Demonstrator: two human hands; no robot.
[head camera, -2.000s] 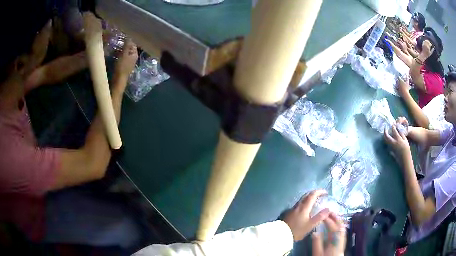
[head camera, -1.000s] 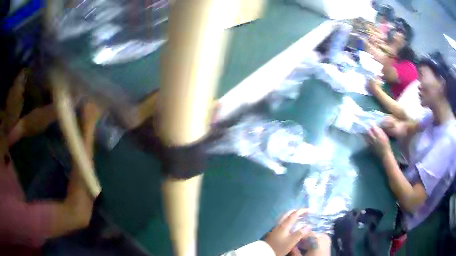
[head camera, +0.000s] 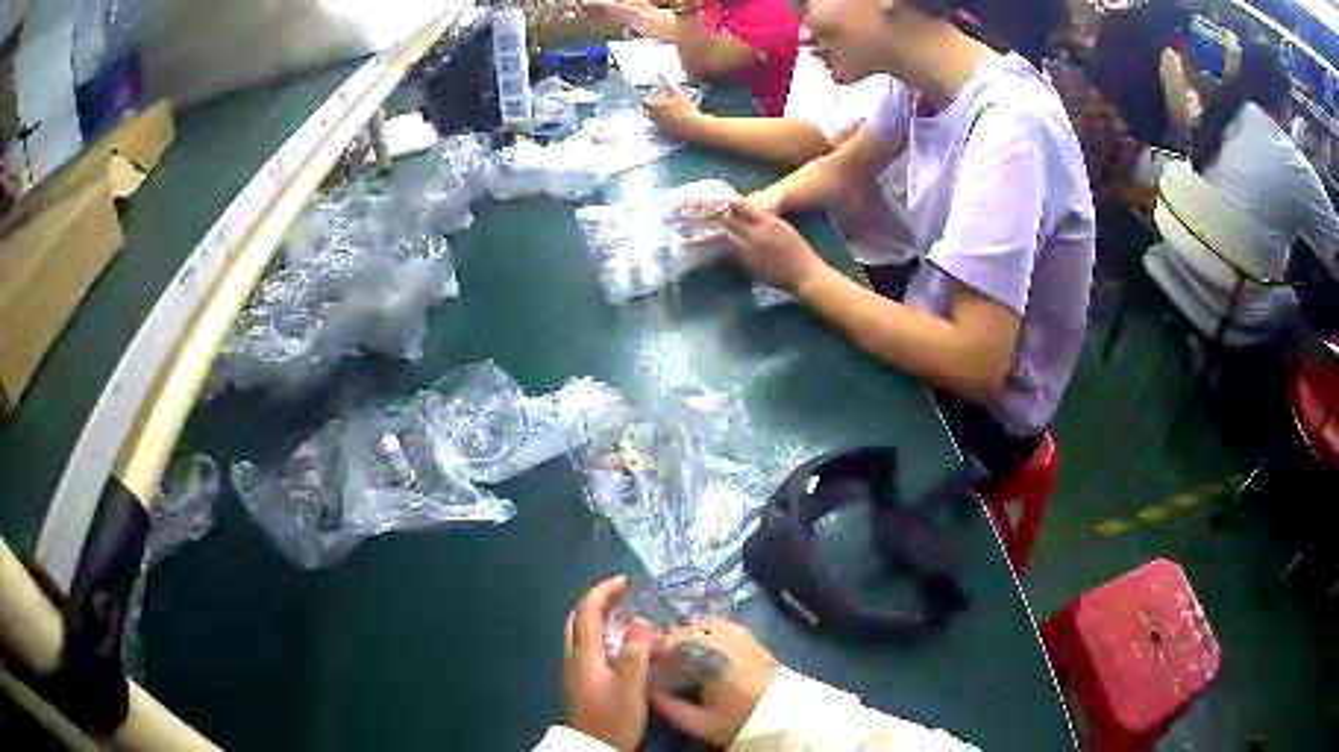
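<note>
My left hand (head camera: 602, 673) is at the bottom centre, fingers raised around a clear cup or shell (head camera: 640, 605). My right hand (head camera: 734, 685) is close beside it, its fingers curled on a small greyish piece (head camera: 696, 661) whose shape I cannot make out. Clear crumpled bags with round rims showing through (head camera: 668, 478) lie just beyond my hands. More bagged cups (head camera: 375, 463) lie to the left of these. A black padded strap (head camera: 852, 551) lies in an open loop to the right of the bags.
A pale curved rail (head camera: 220, 316) runs along the left, with a dark wrapped joint low down. More clear bags (head camera: 360, 265) lie beside it. A person in a lilac shirt (head camera: 1013, 206) handles a clear bag across the table. A red stool (head camera: 1134, 646) stands right of the table edge.
The view has swung to the right and levelled. The rail has shifted to the left edge, and the person at left is out of view. My hands remain close together, now nearer the centre.
</note>
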